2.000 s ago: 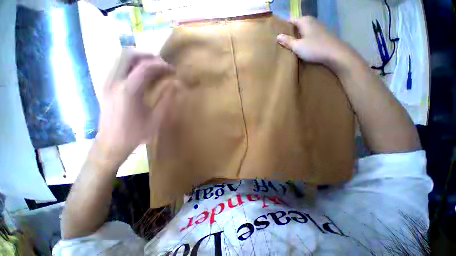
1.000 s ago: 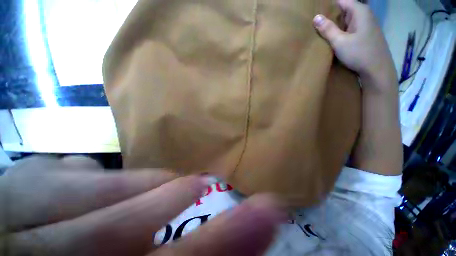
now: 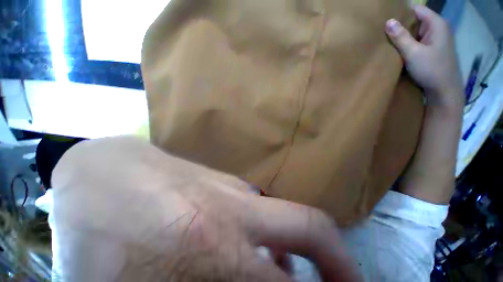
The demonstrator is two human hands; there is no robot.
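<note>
The tan-brown panel (image 3: 242, 82) spreads across the middle of the view, wrinkled, with a seam line running down it. Its top is cut off by the picture's edge and its lower edge hangs over the lap. My right hand (image 3: 427, 49) grips the panel's upper right edge, thumb on top and fingers partly hidden. My left hand (image 3: 182, 215) is large, close to the camera and partly blurred, over the panel's lower left edge. Its fingertips run out of the picture at the bottom, so whether it holds anything is hidden.
At the upper left are a bright white surface (image 3: 83, 107) and a dark speckled surface with a strong glare. At the right, a blue tool (image 3: 471, 82) and a small blue screwdriver (image 3: 469, 131) lie near a black cable.
My left hand has come from the panel's left side down and close to the camera. The view has moved closer, and the panel and my right hand now appear further right.
</note>
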